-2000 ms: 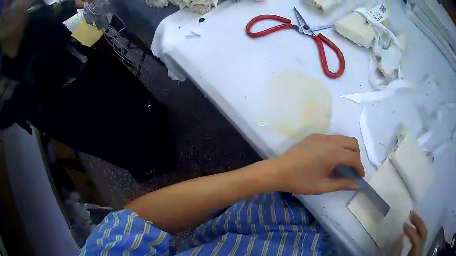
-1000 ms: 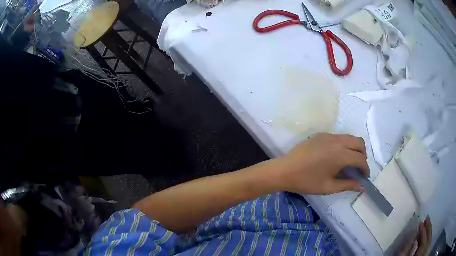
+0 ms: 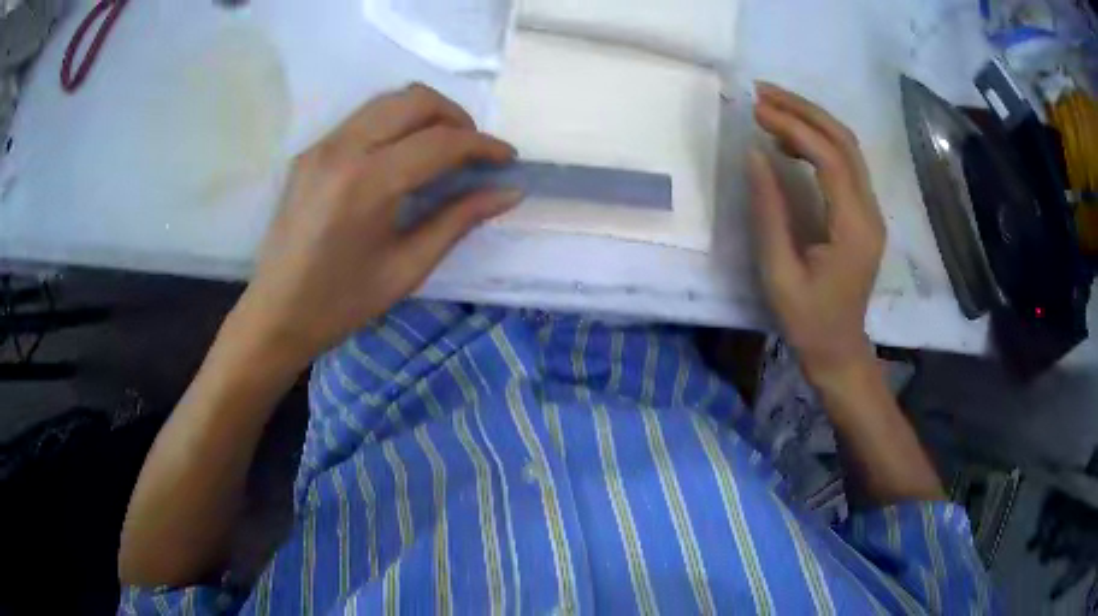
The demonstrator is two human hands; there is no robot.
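My left hand (image 3: 383,199) grips one end of a flat grey metal strip (image 3: 602,187) between thumb and fingers. The strip lies across the lower part of a cream cloth piece (image 3: 608,114), near its edge closest to me. My right hand (image 3: 819,223) is just right of the cloth, fingers slightly curled and thumb apart, with nothing visible in it. Another cream piece (image 3: 650,22) lies beyond the first, cut off by the top of the picture.
A dark iron (image 3: 1005,217) with a silver soleplate stands at the table's right, a small red light on it. A red scissor handle (image 3: 90,46) is at the upper left. White cloth (image 3: 440,36) lies at the top. The white table's edge (image 3: 602,292) runs in front of me.
The view has turned right, bringing in the iron and my whole right hand; the scissors have moved to the upper left edge. My left hand still holds the strip on the cloth.
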